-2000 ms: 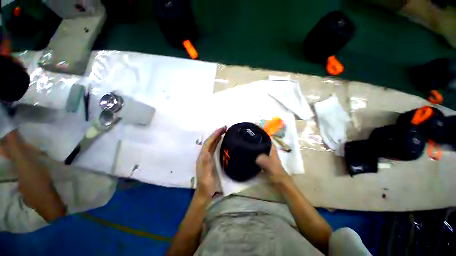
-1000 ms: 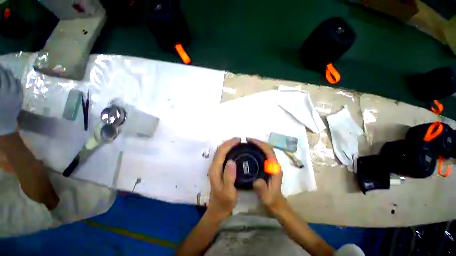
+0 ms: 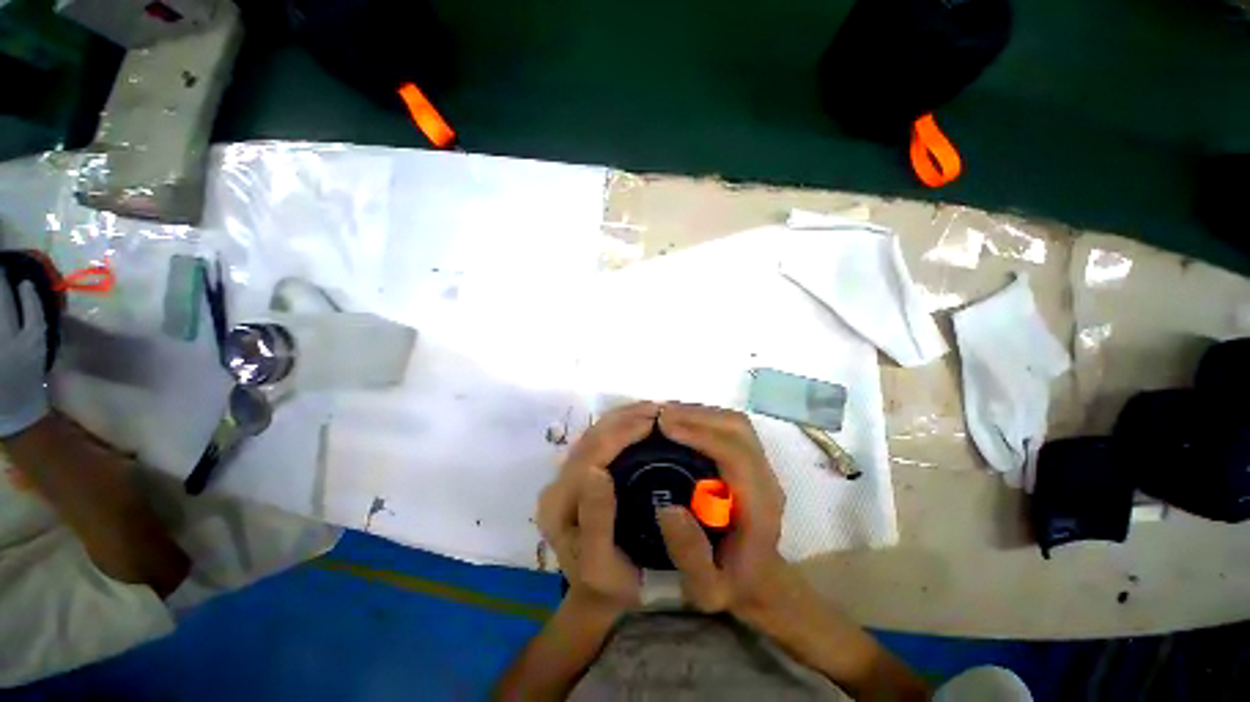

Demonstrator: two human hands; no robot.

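Observation:
A black round speaker [image 3: 644, 510] stands between my bare hands, its round end with a pale logo facing up. Its orange strap [image 3: 712, 502] lies over the right side of that end. My left hand [image 3: 583, 510] wraps the left side, thumb along the rim. My right hand [image 3: 743, 501] wraps the right side, thumb on the end face near the logo. The fingertips of both hands come close together at the far side. The speaker's sides are hidden by my hands. A grey-green block [image 3: 798, 398] and a thin tan stick [image 3: 831, 450] lie right of it on white ribbed paper [image 3: 857, 507].
White cloths or gloves [image 3: 1010, 370] lie at right, beside several black speakers [image 3: 1179, 453] and a black square box [image 3: 1082, 494]. A round metal top [image 3: 259, 354] and brush [image 3: 226, 436] lie left. A neighbour's gloved hand [image 3: 19, 359] is at far left. Speakers with orange straps stand on the green conveyor [image 3: 658, 82].
The speaker has turned in my hands from its side view to its logo end facing up, and sits slightly lower. The neighbour's gloved hand now holds a speaker. The conveyor speakers appear shifted.

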